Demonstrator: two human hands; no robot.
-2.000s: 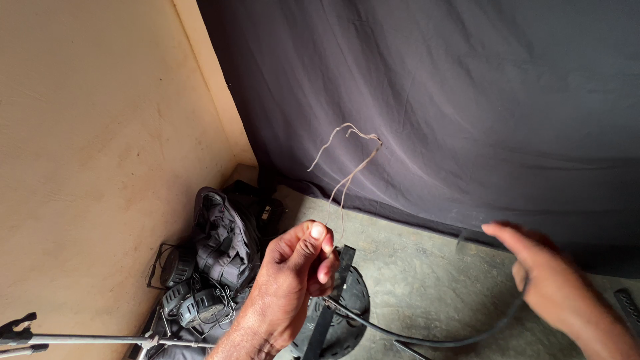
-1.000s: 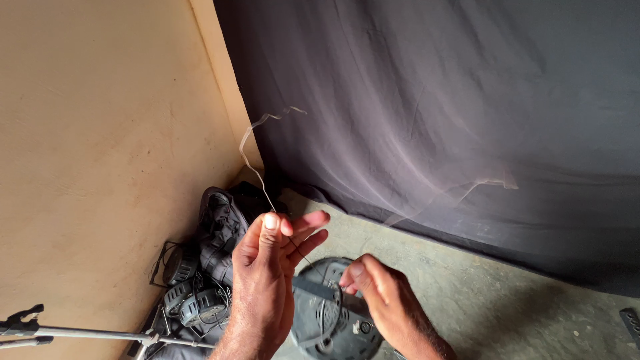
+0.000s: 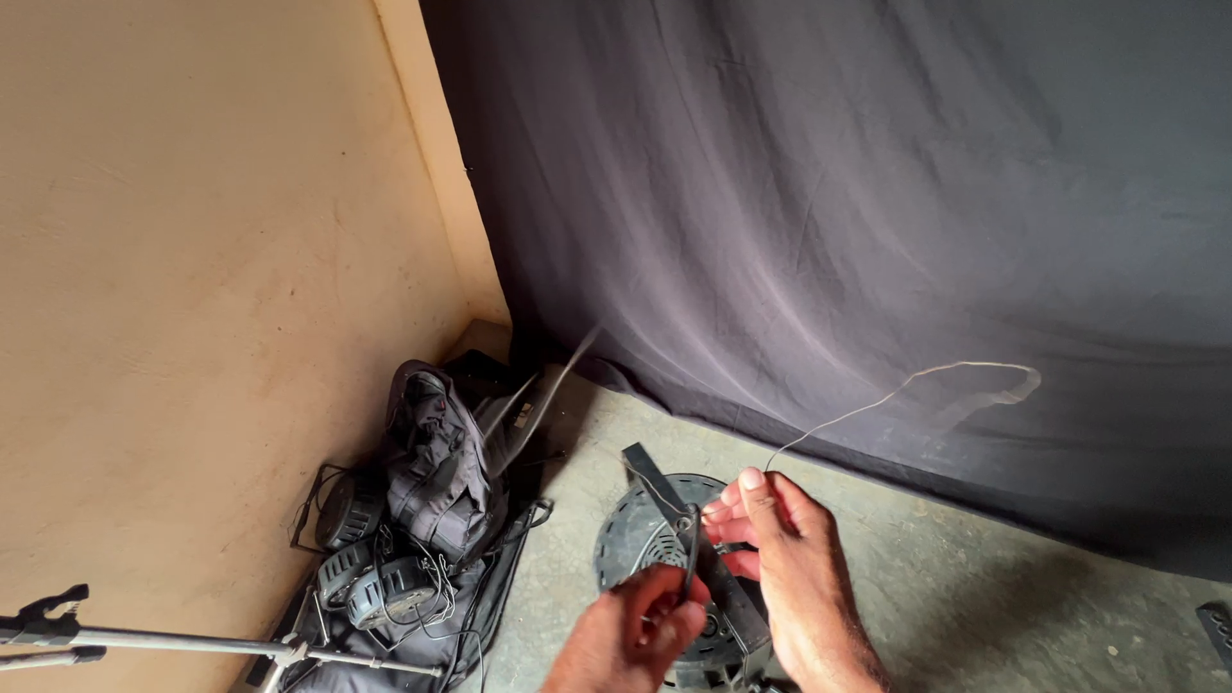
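Note:
My left hand (image 3: 640,621) has its fingers curled around a thin black cable (image 3: 691,553), low in the middle of the view. Just right of it and a little higher, my right hand (image 3: 794,563) pinches a thin pale wire (image 3: 876,399) between thumb and fingers; the wire arcs up to the right, its end blurred. More thin strands (image 3: 549,404) show as a blur at upper left; where they lead is unclear. Behind both hands a round black slotted housing (image 3: 616,529) with a flat black bracket (image 3: 654,478) is partly hidden.
Left on the floor lie a dark bag (image 3: 438,462), several round black devices with cables (image 3: 390,592) and a metal stand (image 3: 183,640). A dark curtain (image 3: 818,241) hangs behind, beside a beige wall (image 3: 221,289). A black object (image 3: 1215,630) lies at the right edge.
My left hand has moved down and right from where it pinched the pale wire upright. My right hand has risen beside it and now pinches a wire.

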